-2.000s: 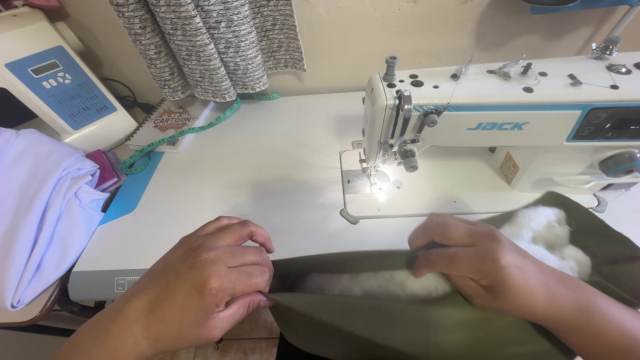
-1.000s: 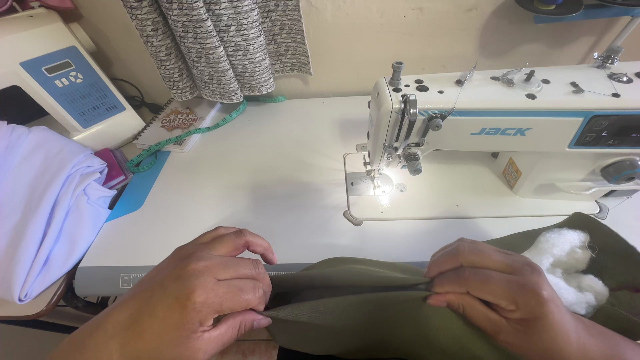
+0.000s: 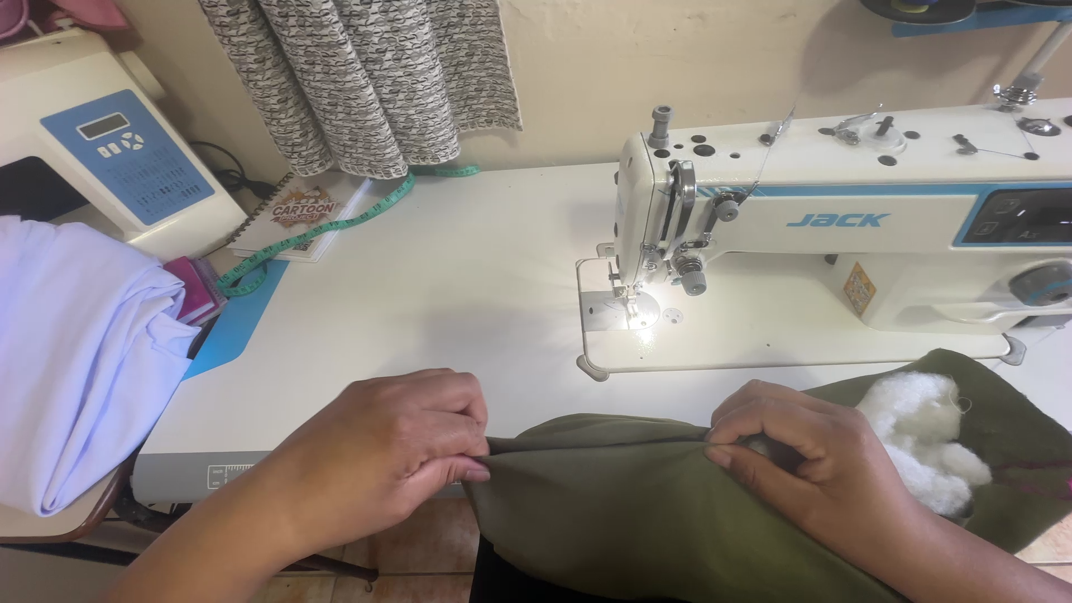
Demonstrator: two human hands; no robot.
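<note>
Olive green fabric [image 3: 620, 511] hangs over the front edge of the sewing table. My left hand [image 3: 402, 448] pinches its left end between thumb and fingers. Farther right, my right hand [image 3: 804, 452] pinches the upper edges of the same fabric, and the edge between both hands is drawn nearly straight. White fibre stuffing [image 3: 921, 435] lies on the green fabric just beyond my right hand. Behind the hands stands a Jack industrial sewing machine [image 3: 837, 218], its needle area [image 3: 634, 310] lit by a lamp. The fabric is in front of the machine bed, away from the needle.
At the left are pale blue-white folded cloth [image 3: 75, 360] and a second machine with a control panel [image 3: 126, 159]. A green tape measure [image 3: 335, 224] crosses a spiral notebook [image 3: 293, 209]. Patterned grey cloth [image 3: 368, 75] hangs at the back.
Two seconds ago white stuffing showed between the fabric's edges; now those edges lie together over it. My right hand has come down onto the edge and grips it. My left hand keeps its hold.
</note>
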